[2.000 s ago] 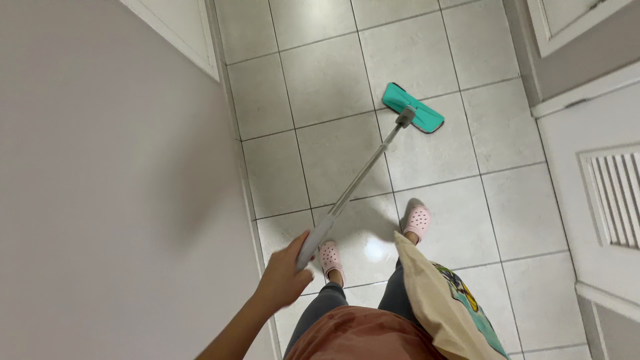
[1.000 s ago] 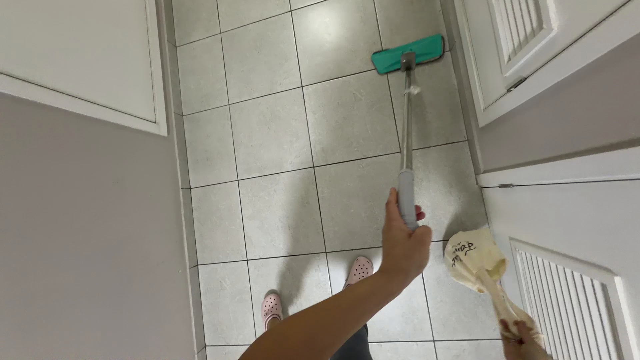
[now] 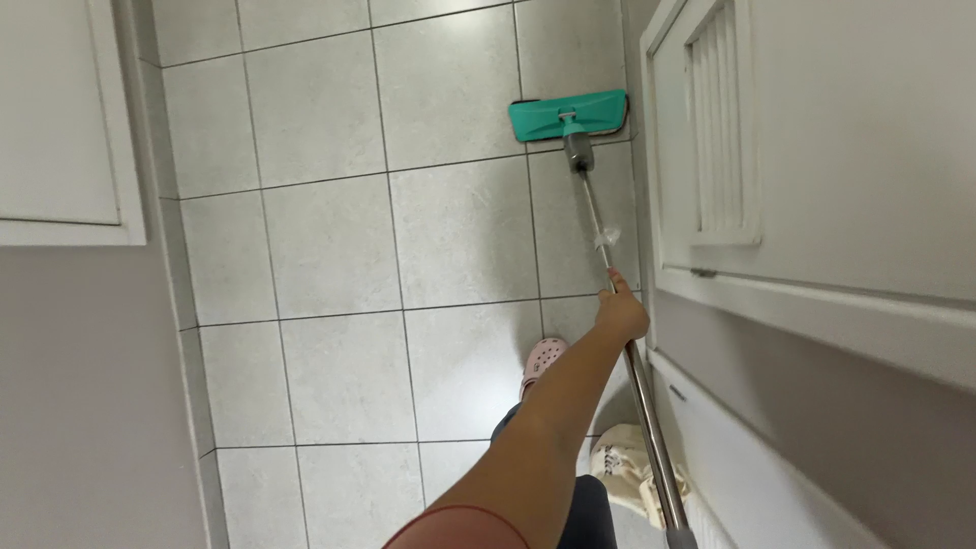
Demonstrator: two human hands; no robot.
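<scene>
My left hand (image 3: 623, 314) is closed around the middle of a flat mop's metal pole (image 3: 648, 412), with one finger stretched along it. At the pole's far end, the teal mop head (image 3: 545, 120) lies on the grey floor tiles, close to the foot of the right wall. A bit of clear plastic (image 3: 608, 237) clings to the pole above my hand. The pole's grey handle (image 3: 681, 538) reaches the bottom edge, with no hand seen on it. A cream cloth bag (image 3: 621, 476) with dark writing is partly behind the pole. My right hand is out of view.
White louvred doors (image 3: 823, 152) and their frames run along the right side. A white panel (image 3: 53, 114) and a grey wall (image 3: 84, 381) with tile skirting stand at the left. One pink clog (image 3: 543, 358) shows beside my left forearm.
My left hand has gone from the grey handle to the metal pole farther down. The mop head has come close to the right wall. My right hand, seen at the bag's straps one second ago, has left view.
</scene>
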